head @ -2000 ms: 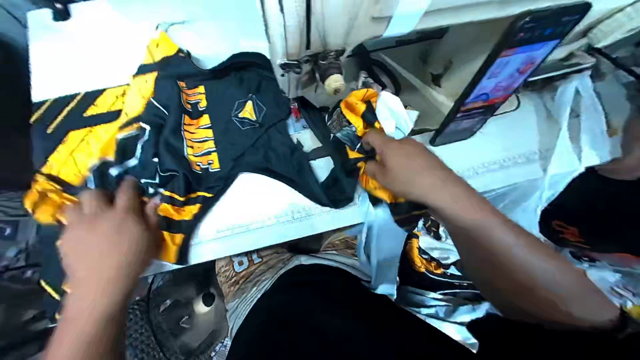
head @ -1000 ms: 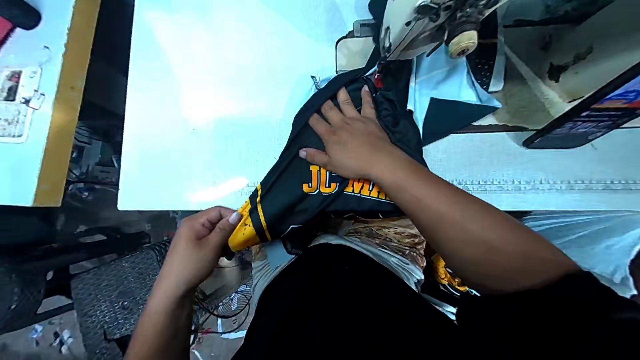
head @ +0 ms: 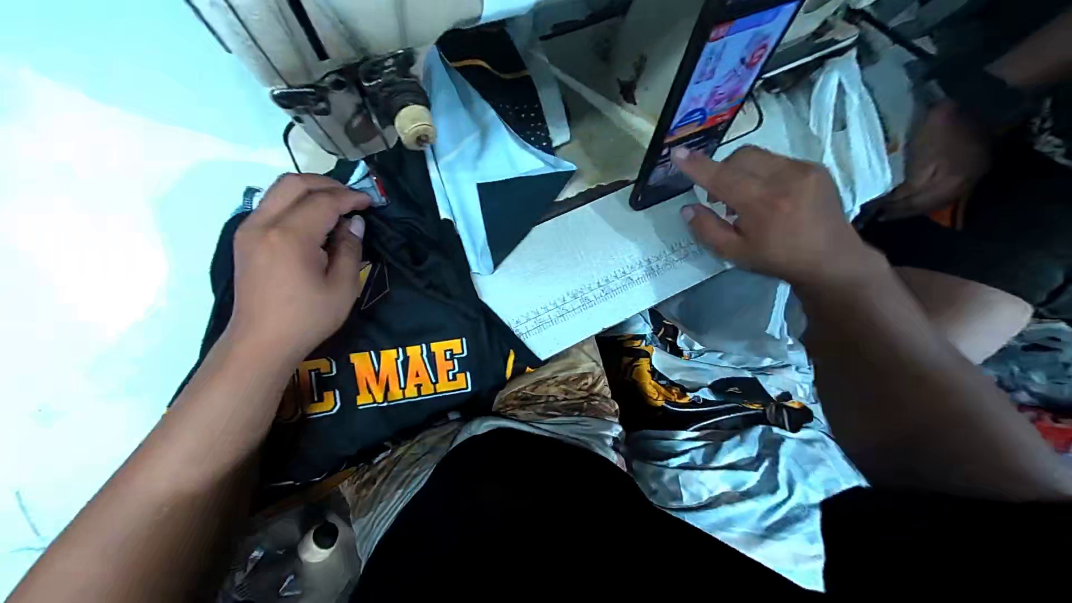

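Observation:
A black jersey with yellow lettering lies under the head of a sewing machine and hangs over the table's front edge. Its collar area is pinched between the thumb and fingers of my left hand, close beside the machine's needle area, which the hand and machine partly hide. My right hand holds nothing; its index finger is at the lower part of the screen of a smartphone, which stands tilted at the right of the machine.
Light blue and black fabric pieces lie right of the machine head. A printed ruler strip runs along the table's front edge. Silver and black-yellow fabric lies below the edge. At the right are a white plastic bag and another person's hand.
My right hand has left the jersey and moved right to the smartphone. My left hand has gone from the jersey's lower yellow end up to the part beside the machine. The view has shifted.

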